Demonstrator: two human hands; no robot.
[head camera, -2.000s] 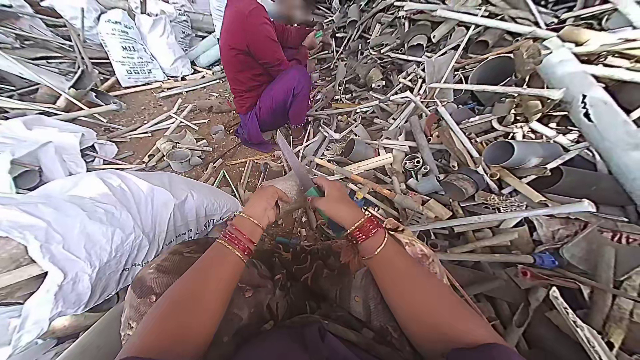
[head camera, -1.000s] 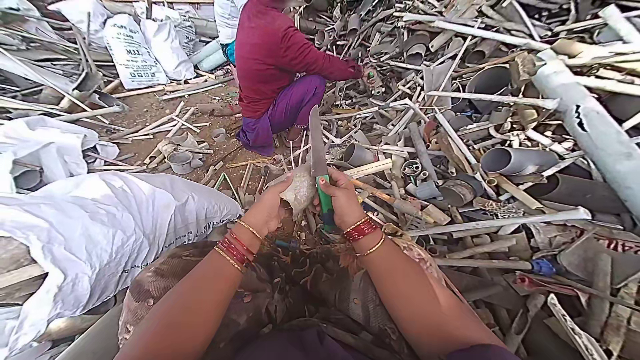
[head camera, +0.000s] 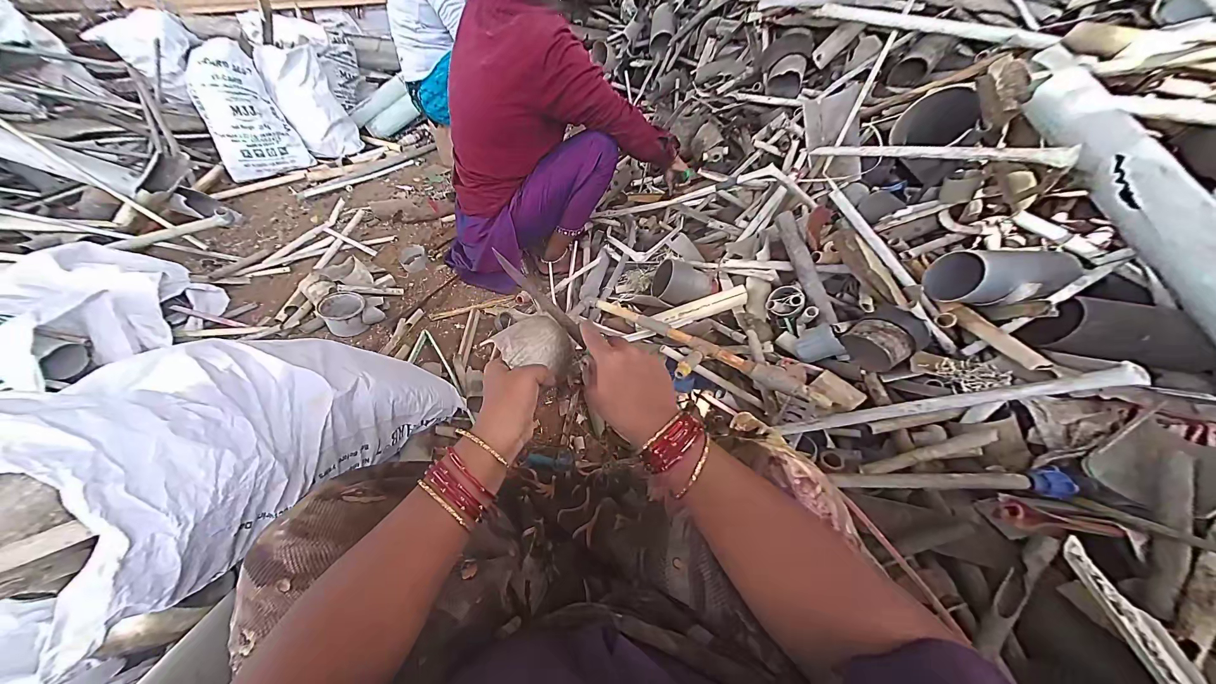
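Note:
My left hand (head camera: 513, 404) grips a whitish-grey piece, seemingly plastic pipe (head camera: 535, 344), above my lap. In my right hand (head camera: 627, 385) is a knife; its long blade (head camera: 537, 296) points up and to the left, across the far side of the piece. The handle is hidden by my fingers. Blade and piece look very close together, but whether they touch cannot be told. Both wrists wear red and gold bangles.
A person in a red top (head camera: 541, 95) squats ahead, reaching into the heap of scrap pipes (head camera: 997, 275) that fills the right. A full white sack (head camera: 237, 427) lies at my left. More white sacks (head camera: 245, 109) stand at the back left, near a grey cup-like fitting (head camera: 344, 312).
The knife, upright a second ago, is now tilted to the left over the piece. Since the oldest frame, the person ahead has stretched an arm toward the heap.

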